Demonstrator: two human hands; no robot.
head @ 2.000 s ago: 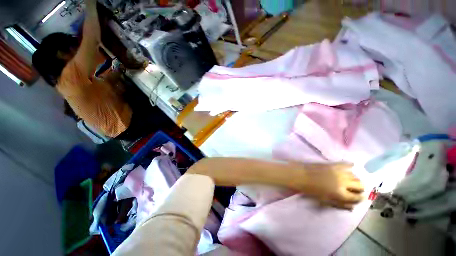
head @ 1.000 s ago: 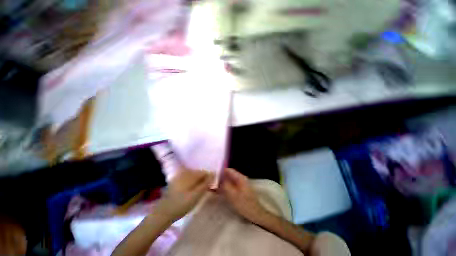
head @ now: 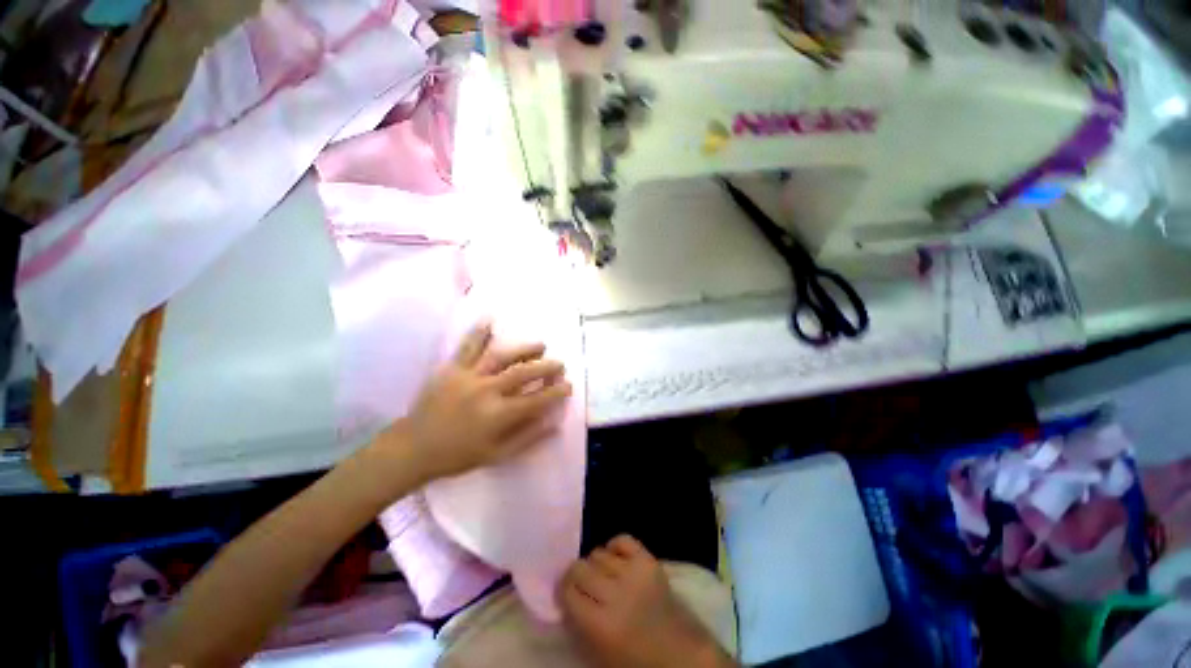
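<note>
A pale pink garment panel [head: 529, 489] runs from the bright lamp area at the presser foot [head: 575, 248] down over the table's front edge toward my lap. My left hand [head: 490, 398] lies on top of the panel with its fingers spread, pressing on it. My right hand [head: 620, 600] is closed on the panel's lower right edge near my lap. The white lockstitch machine [head: 810, 118] stands over the panel's far end. Glare hides whether the needle is in the fabric.
Black fabric shears [head: 823, 294] lie under the machine arm. Another white and pink panel [head: 196, 209] lies at the left. A blue basket [head: 85, 587] is at lower left. A basket at lower right holds pink pieces [head: 1058, 502]. A white flat object [head: 803, 561] is below the table edge.
The blurred view has steadied and the machine shows larger. My left hand has moved up from the panel's lower end onto its middle. My right hand stays at the lower end.
</note>
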